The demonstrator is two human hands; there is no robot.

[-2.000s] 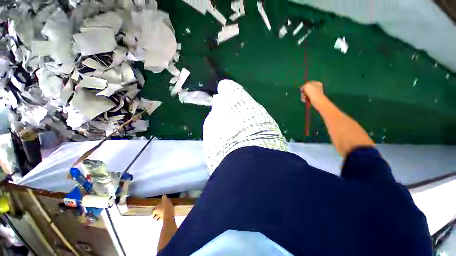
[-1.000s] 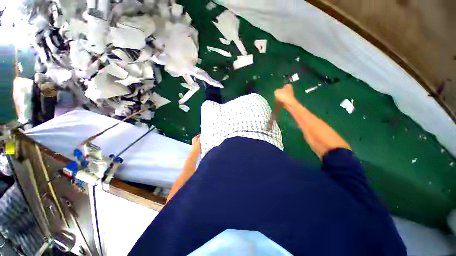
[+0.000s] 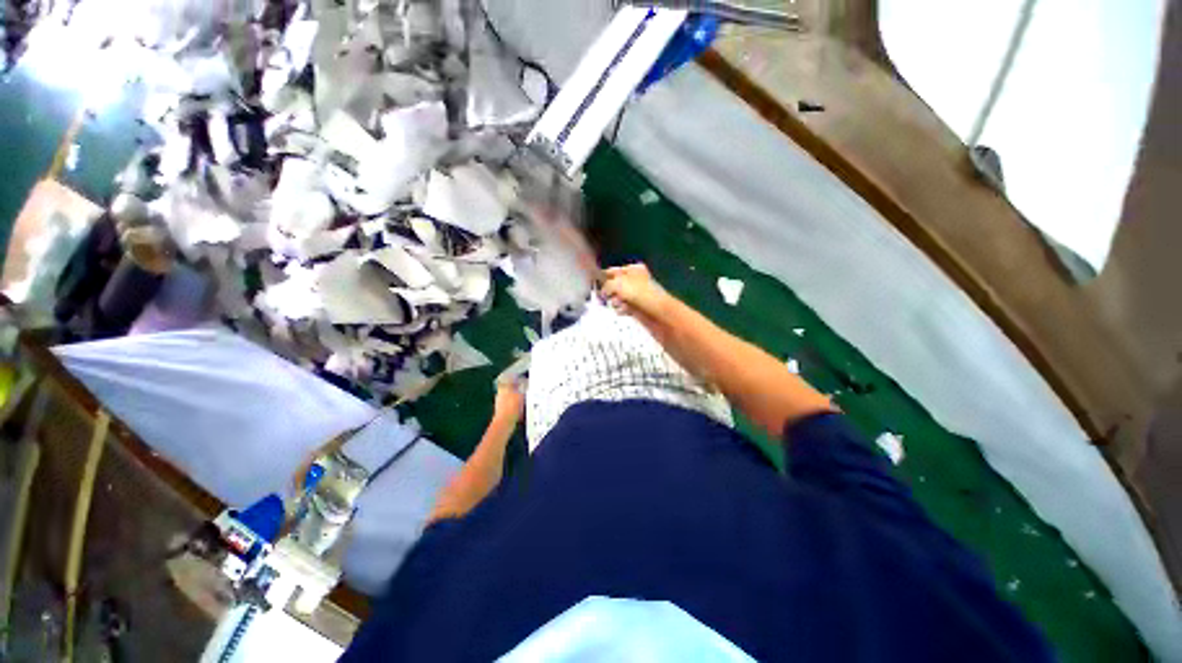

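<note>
A large heap of white and grey fabric offcuts lies on the green floor at the upper left. My right hand is closed around a thin reddish broom handle in front of my legs. Beyond the hand, the broom's lower part is a reddish-dark blur at the heap's right edge. My left hand hangs low beside my left thigh; its fingers are small and blurred, and I cannot tell if it holds anything.
A cutting table with a brown rim and a pale skirt cloth curves along the right. A white and blue rail end juts over the heap's side. At the lower left are another table skirt and blue clamps. Dark rolls stand left.
My view and body have turned toward the heap. My right hand has moved left with the broom to the heap's edge. My left hand has left the table rim and hangs by my thigh.
</note>
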